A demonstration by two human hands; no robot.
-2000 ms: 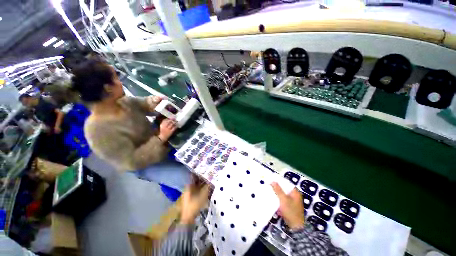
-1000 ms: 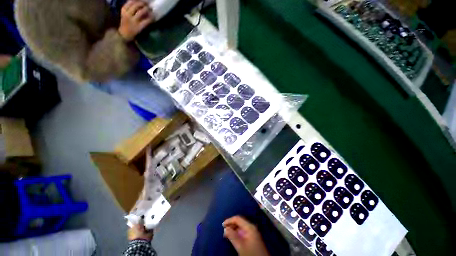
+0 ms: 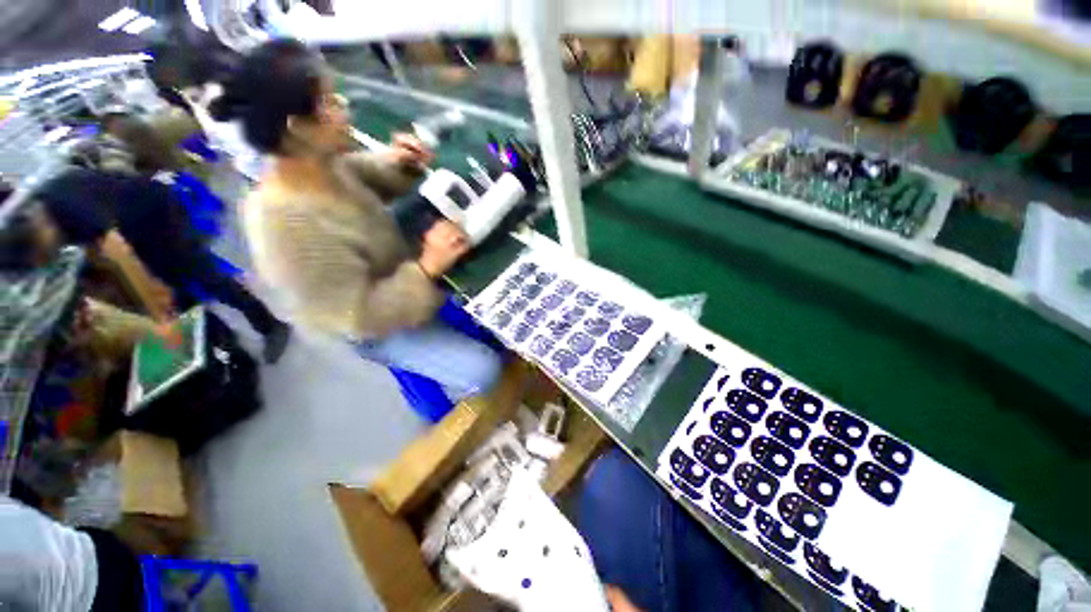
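A white sheet with rows of black rounded stickers lies on the bench edge; its right part is blank. A white liner with black dots lies bent over the open carton of white parts. A bit of one hand, which looks like my right hand, shows at the bottom edge beside the liner's lower right corner. It is cut off, so its grip cannot be told. My left hand is not visible.
A bagged sticker sheet lies further left on the bench. A neighbour handles a white housing. The green belt runs behind. A pale post rises by the bench, and a blue stool stands lower left.
The dotted liner, first held up before the bench, then crumpled in my left hand beside the carton, now lies over the carton. The view has tilted down, then up again.
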